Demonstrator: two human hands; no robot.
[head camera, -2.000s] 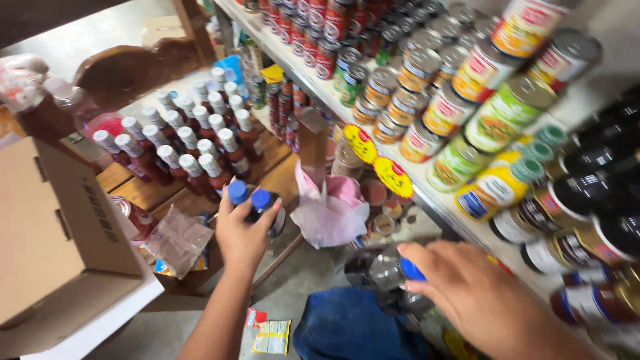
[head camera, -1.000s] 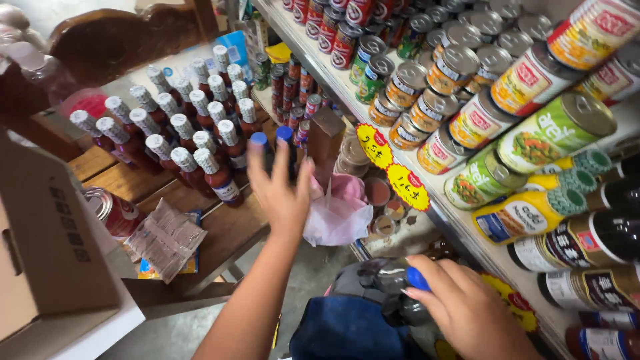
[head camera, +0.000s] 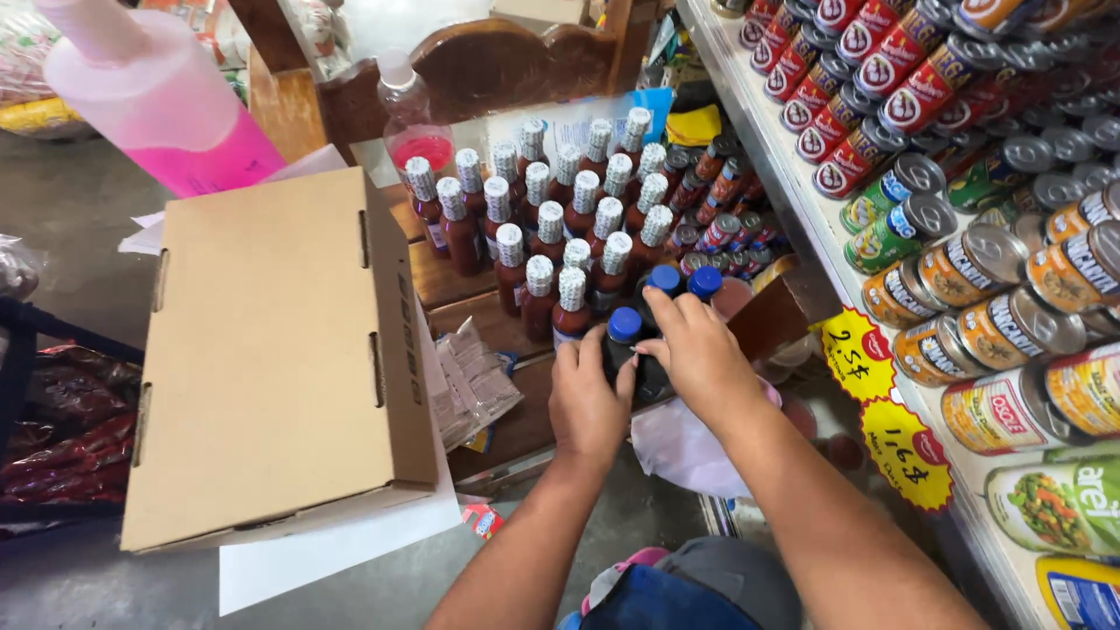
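My left hand (head camera: 591, 398) is closed around a dark bottle with a blue cap (head camera: 625, 325) at the edge of the wooden bench. Beside it, my right hand (head camera: 696, 350) reaches over the dark bottles, its fingers near a second blue cap (head camera: 663, 279); whether it grips one is hidden. Another blue-capped bottle (head camera: 704, 282) stands just beyond those fingers. Several red sauce bottles (head camera: 510, 271) with white-wrapped caps stand upright in rows on the bench (head camera: 446, 280), left of and behind the blue-capped ones.
A cardboard box (head camera: 271, 350) stands at the left, near a large bottle of pink liquid (head camera: 166, 105). On the right, a metal shelf (head camera: 840, 262) holds stacked cans and yellow price tags (head camera: 906, 453). A flat packet (head camera: 472, 376) lies by the box. A pink-white bag (head camera: 691, 442) hangs below my right hand.
My right hand has moved from the lower right, where it held a blue-capped bottle, to beside my left hand. Three blue caps now show together at the bench. The view has shifted.
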